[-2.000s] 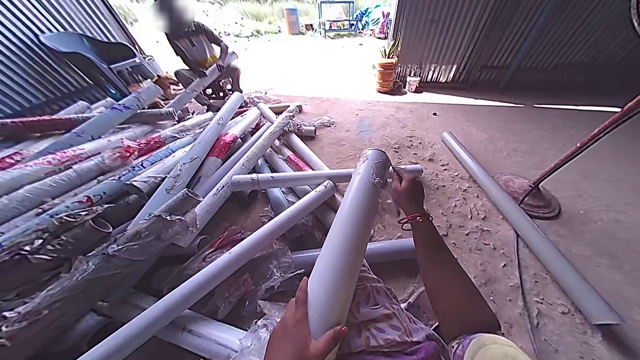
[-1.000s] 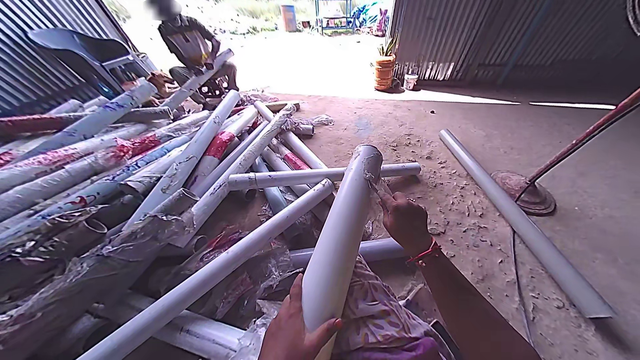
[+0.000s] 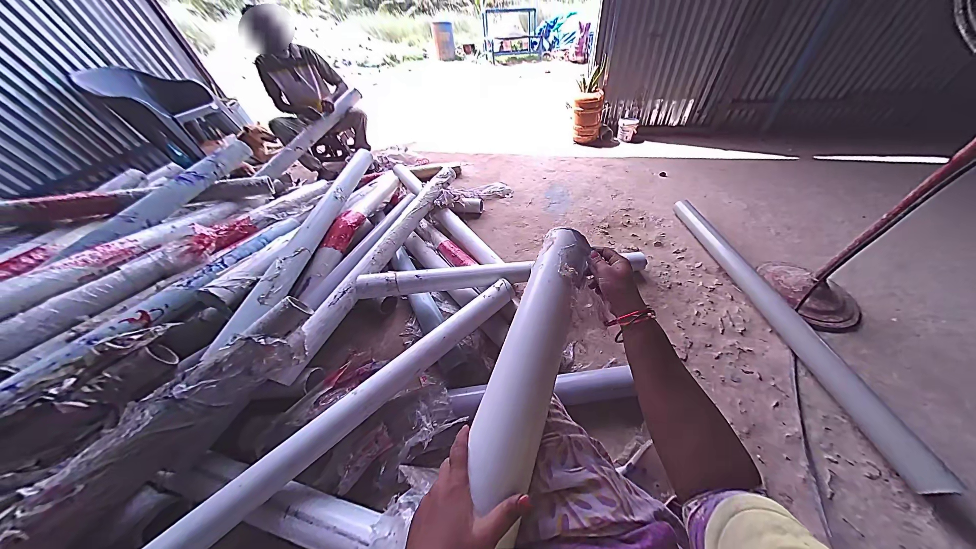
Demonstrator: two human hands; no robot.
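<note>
A wide white plastic pipe (image 3: 522, 366) slants up across my lap, its far end pointing away from me. My left hand (image 3: 465, 503) grips its near end, thumb on one side and fingers on the other. Close against the right side of the far end is my right hand (image 3: 612, 276), with fingers bent together at a torn clear plastic film (image 3: 583, 286). Whether a small tool is in those fingers cannot be told. A red bracelet circles the right wrist. Behind the far end, a thinner white pipe (image 3: 450, 278) lies crosswise.
Many film-wrapped pipes (image 3: 282, 282) are heaped at left. A long grey pipe (image 3: 808, 343) lies on the floor at right, beside a stand's round rusty base (image 3: 812, 293) and a cable (image 3: 804, 442). A seated person (image 3: 305, 91) holds a pipe at the back. Scraps litter the floor.
My right hand has moved up from lower along the pipe to beside its far end since one second ago. My left hand stays on the near end.
</note>
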